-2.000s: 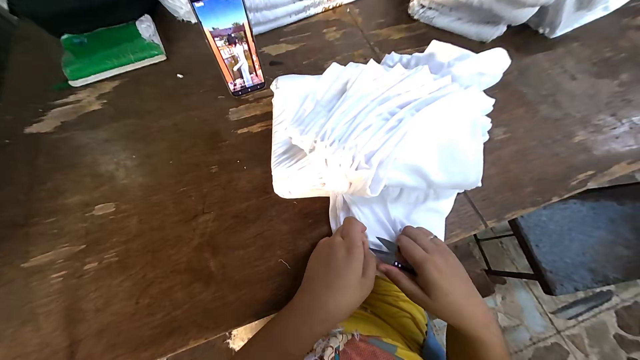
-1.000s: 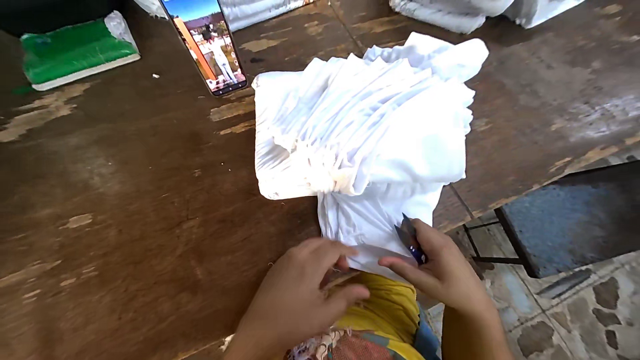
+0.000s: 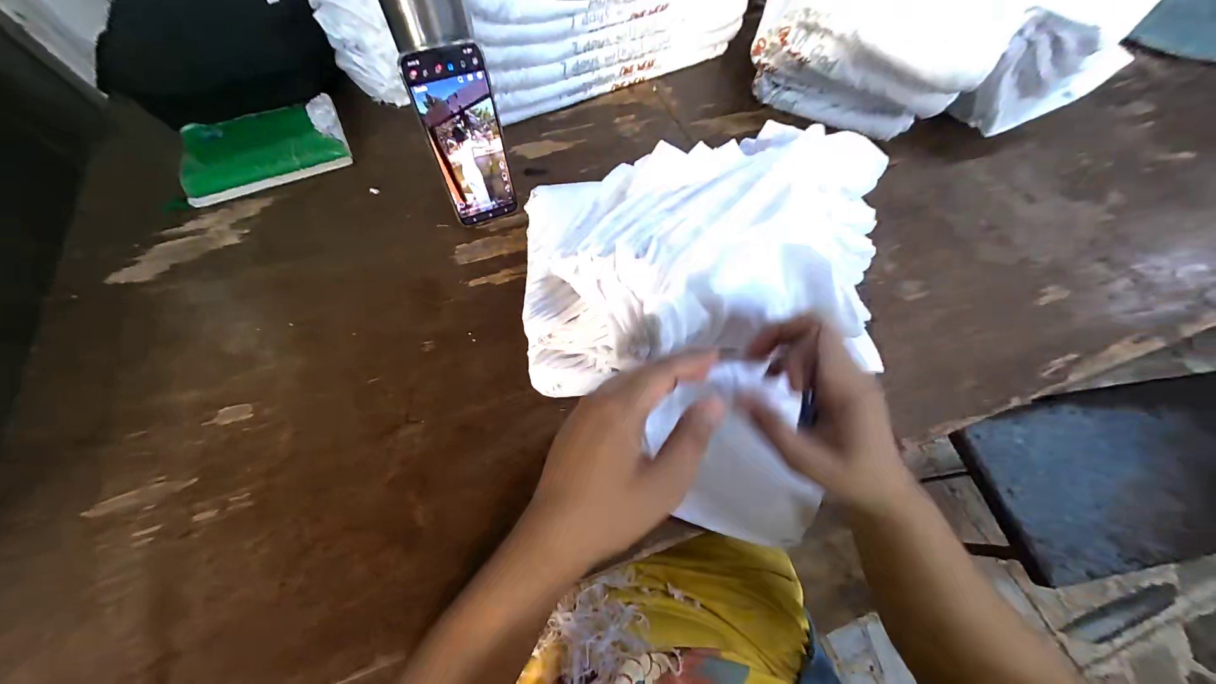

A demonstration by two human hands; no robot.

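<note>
A pile of folded white cloth pieces [image 3: 703, 247] lies on the brown wooden table. A loose white flap [image 3: 750, 484] of it hangs over the table's near edge. My left hand [image 3: 627, 446] is at the left of this flap, thumb and fingers pinching the cloth. At the flap's right is my right hand [image 3: 836, 418], blurred, fingers bent at the cloth. Part of a small dark blue tool [image 3: 807, 407] shows in its palm; earlier frames show dark-handled snips there. The blades are hidden now.
A lit phone [image 3: 463, 133] leans on a metal cylinder [image 3: 427, 21] beyond the pile. Stacked white cloths [image 3: 608, 47] and a white bundle [image 3: 855, 66] stand behind. A green pad [image 3: 266, 152] lies left, a dark stool [image 3: 1102, 475] stands right, and thread scraps [image 3: 603, 627] cover the yellow lap cloth.
Both hands have moved up to the near edge of the pile. My left hand, apart from the cloth a second ago, has taken hold of it. The snips' blades have gone out of sight.
</note>
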